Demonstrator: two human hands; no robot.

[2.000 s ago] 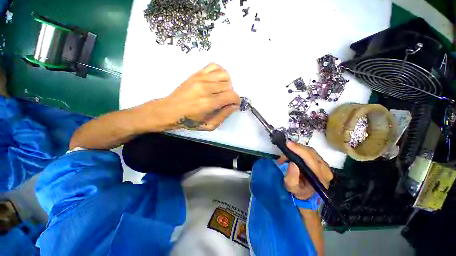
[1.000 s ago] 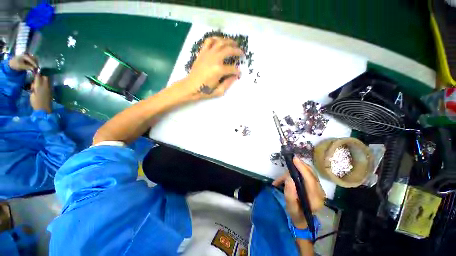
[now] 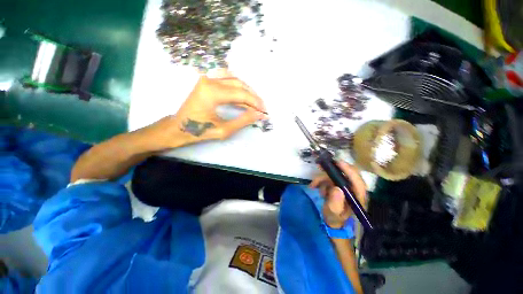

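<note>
My left hand [image 3: 221, 109] is over the white sheet [image 3: 287, 63], thumb and forefinger pinched on a tiny dark bit, blurred. A small silvery-dark component [image 3: 264, 125] is right by these fingertips. My right hand [image 3: 339, 195] is shut on the black soldering iron [image 3: 338, 179]. The iron's metal tip points up-left, apart from the component. A large speckled heap of components [image 3: 200, 31] is at the sheet's far left. A smaller purplish-dark pile [image 3: 341, 109] lies to the right, beside the round tan tub [image 3: 361, 150], which holds pale silvery bits.
A black fume fan [image 3: 410, 89] with a spiral guard stands at the right. A yellow square [image 3: 479, 204] and black items are beyond the tub. A solder reel [image 3: 60, 66] is on the green mat at left. Another person's blue sleeve [image 3: 34, 172] is at lower left.
My left hand has come back from the large heap to the small component near the sheet's front. My right hand still holds the iron, its tip nearer that component. The camera view has shifted.
</note>
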